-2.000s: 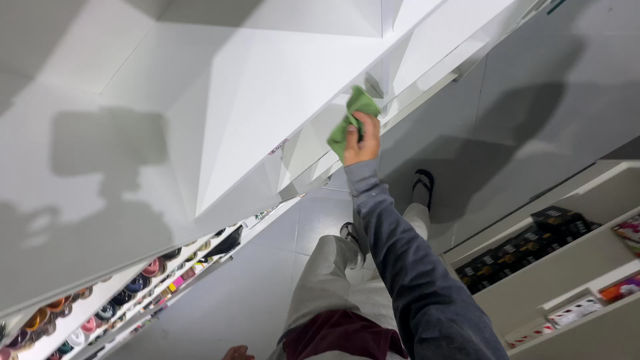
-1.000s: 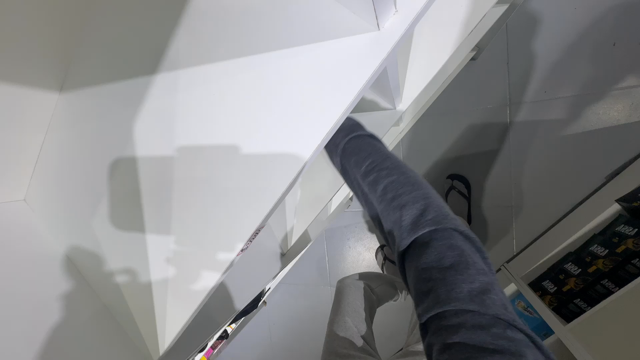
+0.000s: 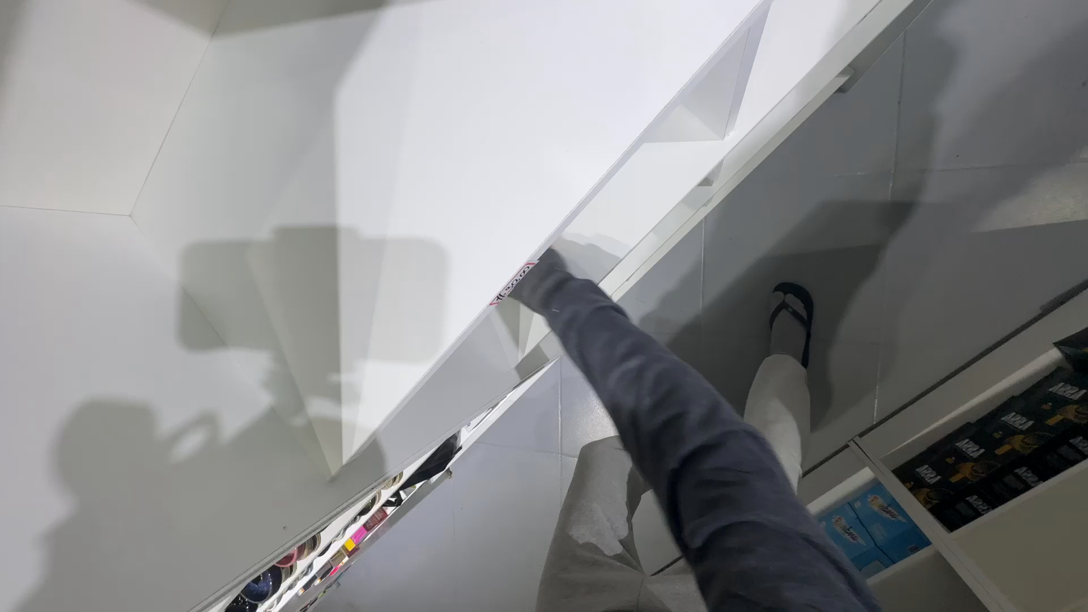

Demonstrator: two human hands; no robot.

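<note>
A forearm in a dark grey sleeve, which looks like my right arm, reaches from the lower right into the narrow compartment of a white shelf unit point(image 3: 595, 204). The hand at its end is out of sight behind the white upper panel point(image 3: 476, 153), so its fingers and anything they hold are hidden. Near the cuff, a small red and white sticker with writing point(image 3: 514, 282) is on the panel's edge. A white divider point(image 3: 697, 110) stands in the compartment farther up. My left hand is not in the picture.
Spools or round items point(image 3: 262, 585) line a lower shelf at bottom left. Dark boxes point(image 3: 1003, 446) and blue boxes point(image 3: 875, 527) fill compartments of another white unit at right. My sandalled foot point(image 3: 790, 319) is on the grey tiled floor point(image 3: 663, 297) between the units.
Two seconds ago my right hand showed with a green cloth at the shelf's edge. Now the hand is inside the compartment and neither it nor the cloth shows.
</note>
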